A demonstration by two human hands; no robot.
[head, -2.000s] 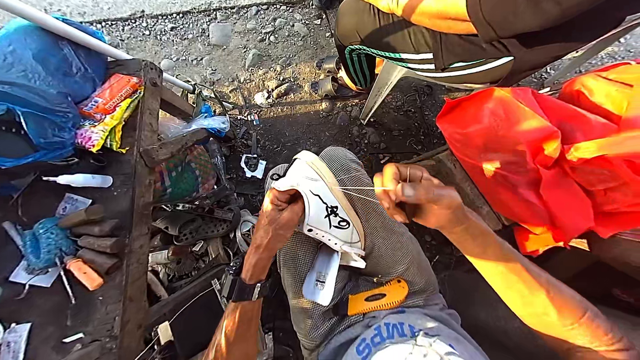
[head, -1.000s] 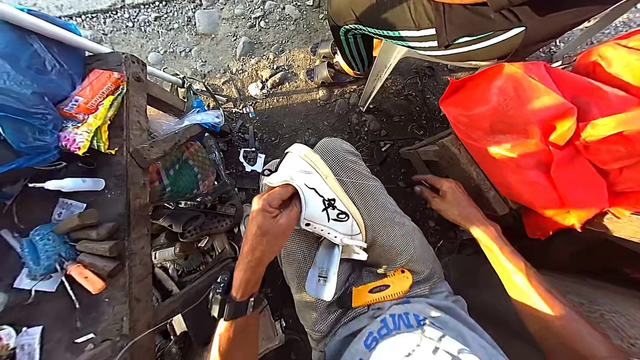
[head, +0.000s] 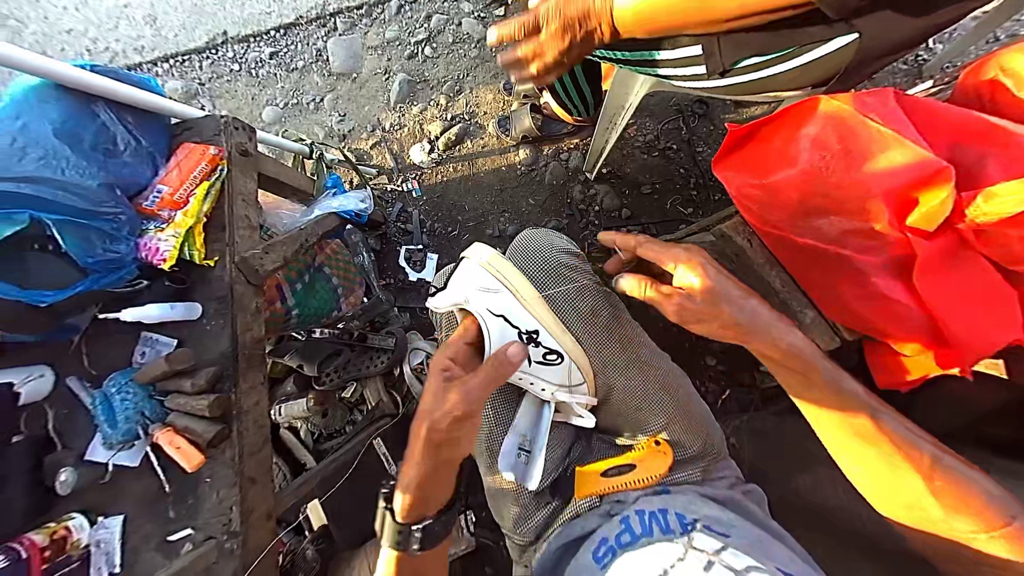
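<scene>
A white shoe (head: pixel 512 320) with a black drawn design and a pale sole lies on its side on my thigh. My left hand (head: pixel 464 376) holds it at the opening, fingers inside and thumb on the upper. The shoe's white tongue (head: pixel 526 440) hangs out below. From the sole's edge a thin thread (head: pixel 572 286) runs toward my right hand (head: pixel 680 280), which is raised to the right with thumb and forefinger around a small, thin thing, perhaps a needle or the thread's end. An orange plastic-handled cutter or scraper (head: pixel 624 470) rests on my lap.
On the left, a dark wooden table (head: pixel 248 352) bears a white squeeze bottle (head: pixel 156 312), wooden-handled tools (head: pixel 196 404) and a blue plastic bag (head: pixel 80 168). Old footwear (head: pixel 340 352) lies beneath its edge. Red fabric (head: pixel 840 208) covers something at right. A seated person's hand (head: pixel 552 40) is at top.
My right hand has moved from low beside the wooden box back up and nearer the shoe. At the top, the other person's hand has come into view. My left hand still holds the shoe.
</scene>
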